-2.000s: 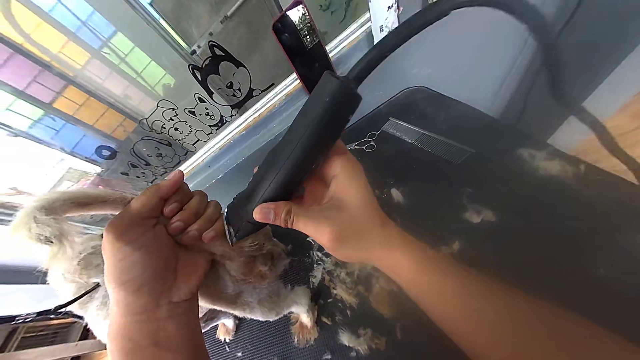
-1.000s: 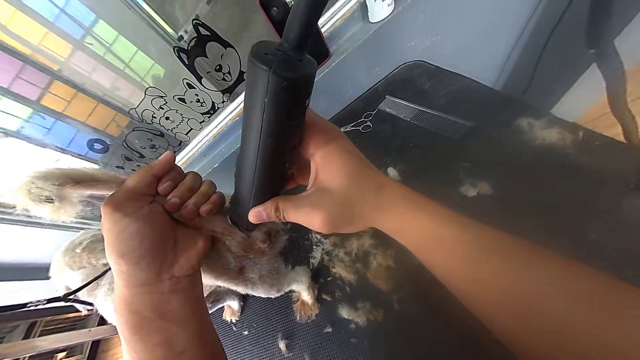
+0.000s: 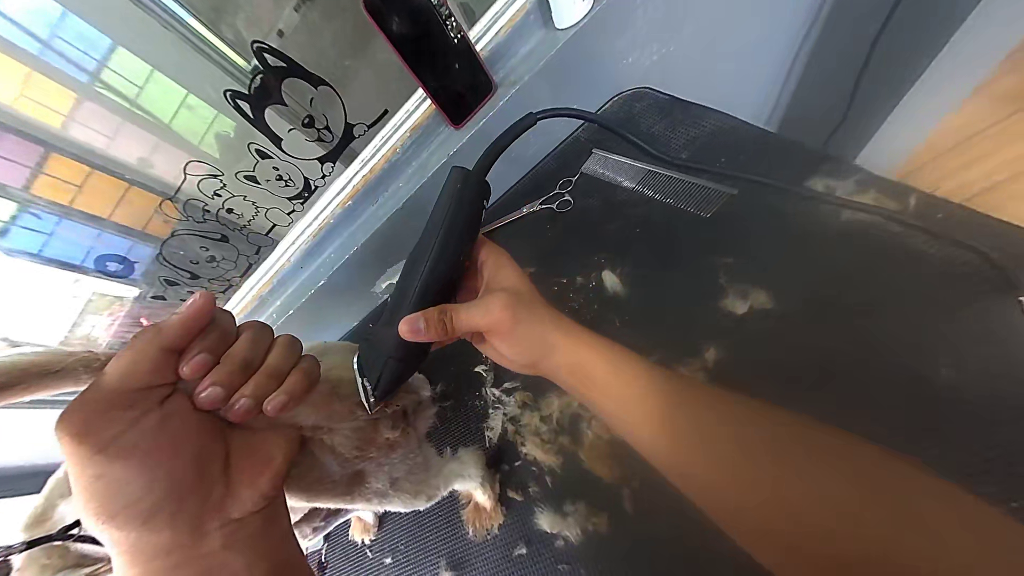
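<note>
My right hand (image 3: 496, 316) is closed around a black corded clipper (image 3: 432, 272), thumb along its side. The clipper's metal blade (image 3: 364, 386) is at the coat of a light-haired dog (image 3: 360, 456), which stands on the black grooming table at the lower left. My left hand (image 3: 192, 416) is curled with its palm side up, its fingers closed around part of the dog, apparently a raised leg; the gripped part is mostly hidden by the fingers.
On the textured black table (image 3: 800, 320) lie a metal comb (image 3: 656, 182), scissors (image 3: 540, 205) and tufts of cut hair (image 3: 560, 432). A phone (image 3: 436, 60) leans at the window ledge. The clipper's cord (image 3: 720, 172) runs across the table. A dark strap (image 3: 48, 540) is at lower left.
The clipper has tilted from nearly upright to a slant, and its metal blade edge shows again. Its cord has dropped from overhead to the table. My left hand still holds on to the dog.
</note>
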